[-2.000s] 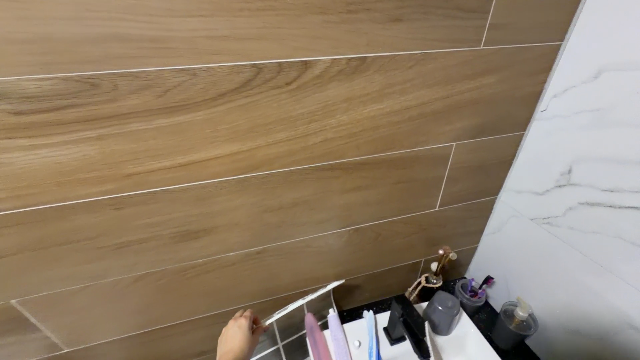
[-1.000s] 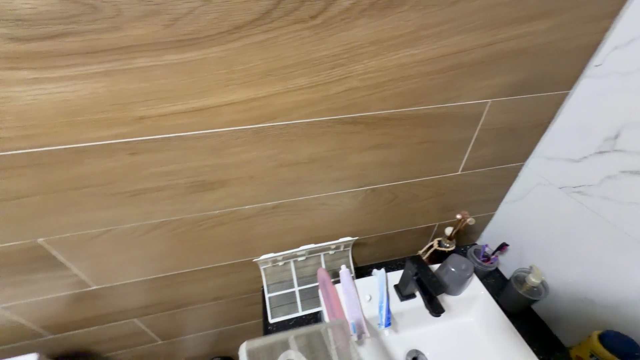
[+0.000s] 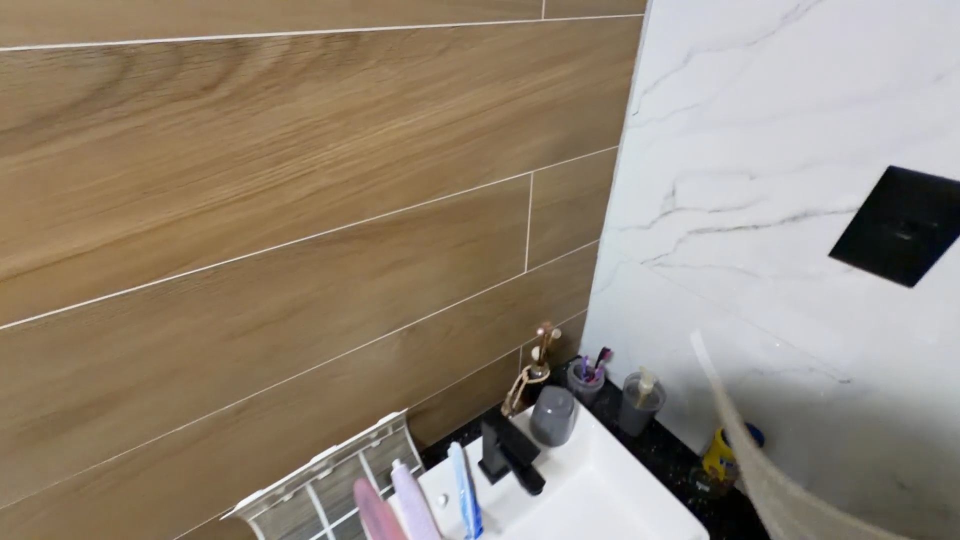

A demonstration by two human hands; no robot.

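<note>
Neither my left hand nor my right hand shows in the head view. A white plastic mesh filter frame leans on the wood-look tiled wall at the bottom. Beside it are a pink object, a lilac tube and a blue and white tube at the white sink. A curved, translucent sheet-like thing rises at the lower right, blurred; what holds it is hidden.
Around the black faucet stand a grey cup, a reed diffuser, a toothbrush cup and a soap dispenser. A yellow container is farther right. A black square plate is on the marble-look wall.
The hand beside the filter frame two seconds ago is out of view. The translucent thing now shows at the lower right. The view has swung right.
</note>
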